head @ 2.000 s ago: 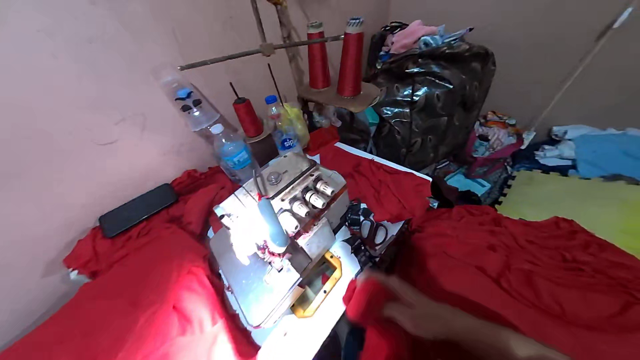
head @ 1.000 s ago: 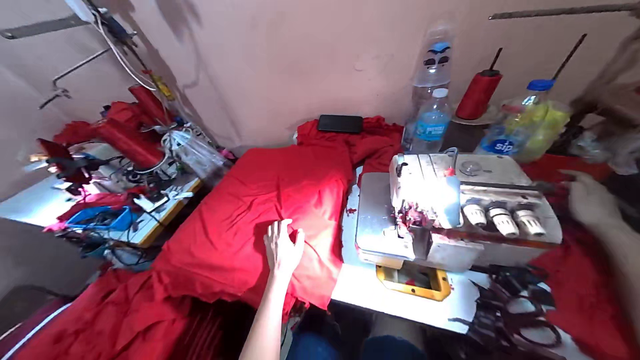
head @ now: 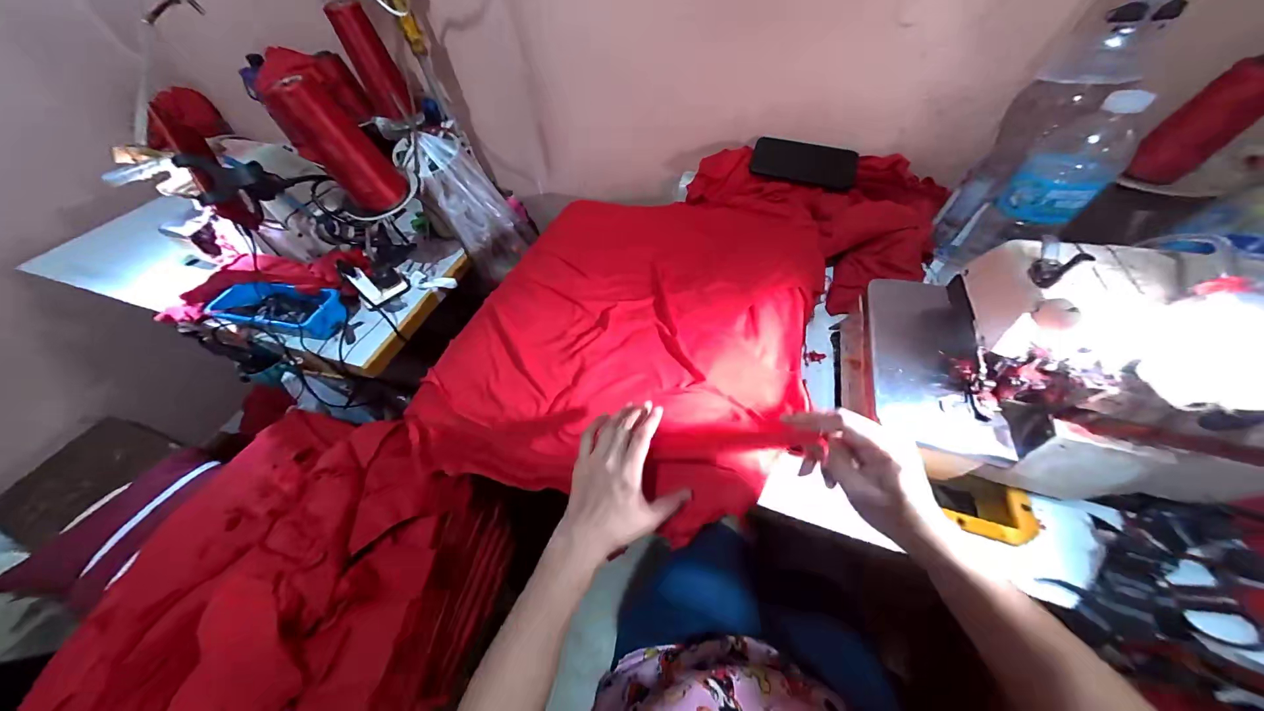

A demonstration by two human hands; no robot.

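Red fabric (head: pixel 632 296) lies in a wide, wrinkled piece across the table in front of me. My left hand (head: pixel 617 474) rests with spread fingers on its near edge. To the right, my right hand (head: pixel 859 459) pinches a narrow red fabric strip (head: pixel 721 441) by its end, and the strip stretches toward my left hand over the larger cloth. Just right of that hand stands an overlock sewing machine (head: pixel 1116 346) with a metal plate, partly washed out by its bright lamp. Red threads and lint gather around its needle area.
A black phone (head: pixel 805 164) lies on bunched red cloth by the wall. Plastic bottles (head: pixel 1062 188) stand behind the machine. At left, a second table (head: pixel 395 341) holds red thread cones (head: pixel 341 148) and a blue tray (head: pixel 276 308). More red fabric (head: pixel 286 573) is heaped at lower left; dark scraps lie lower right.
My right hand has come from the machine's right side to the near edge of the red fabric, where it now holds a strip. The view has swung left.
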